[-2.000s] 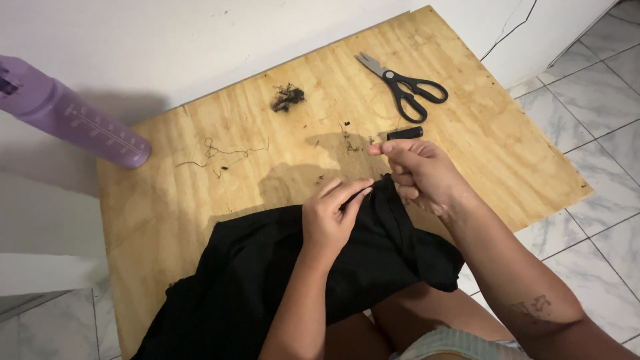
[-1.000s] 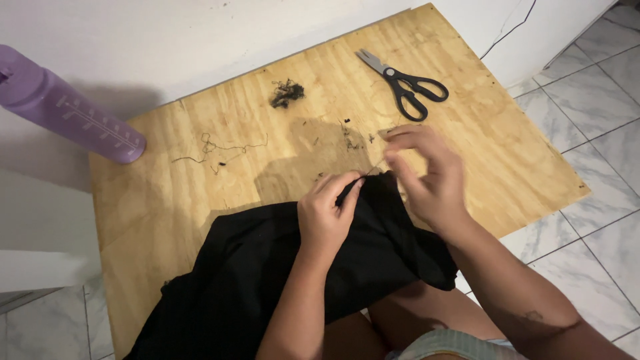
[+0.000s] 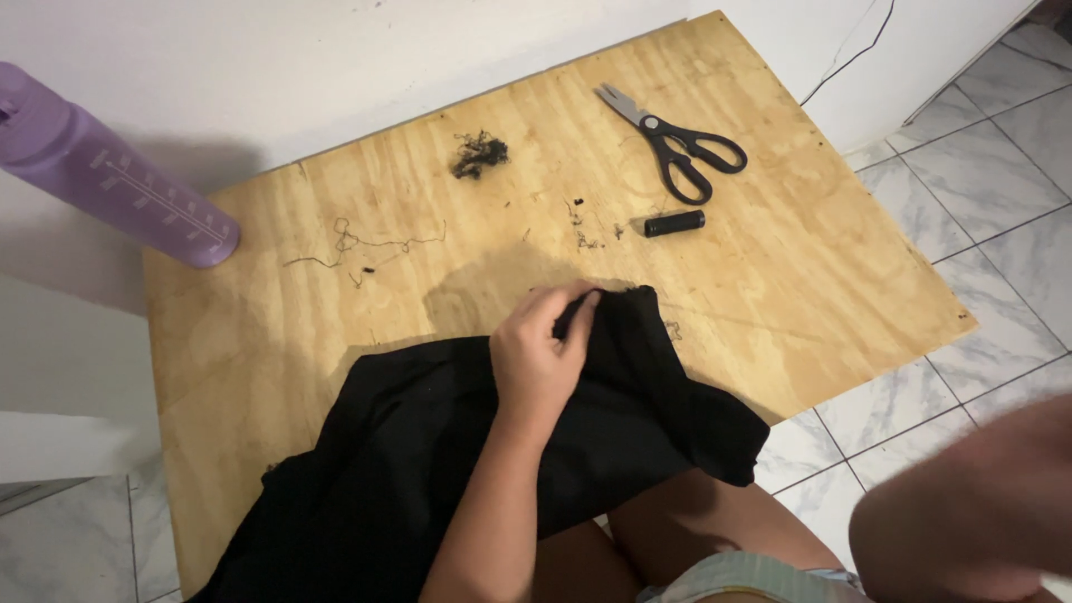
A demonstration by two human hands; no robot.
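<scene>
My left hand (image 3: 544, 343) pinches the upper edge of a black cloth (image 3: 620, 402) between thumb and fingers. The cloth lies partly on the wooden tabletop and partly over my lap, with a folded band at its right end. My right arm (image 3: 963, 511) is a blurred shape at the lower right; its hand cannot be made out. Beyond the cloth are black-handled scissors (image 3: 670, 142), a small black cylinder (image 3: 675, 224), a tangle of dark thread (image 3: 480, 156) and a long loose thread (image 3: 385, 244). No needle can be made out.
A purple bottle (image 3: 126, 176) with printed markings leans into view at the left. The plywood tabletop (image 3: 804, 285) meets a white wall (image 3: 377, 50) at the back. Thread scraps (image 3: 586, 239) lie near the cylinder. Marble-patterned floor tiles (image 3: 997, 268) show beyond the right edge.
My right hand has left the cloth's edge, lifting off and out toward the right. The left hand stays at the edge. The black cylinder, hidden a second ago, shows fully again.
</scene>
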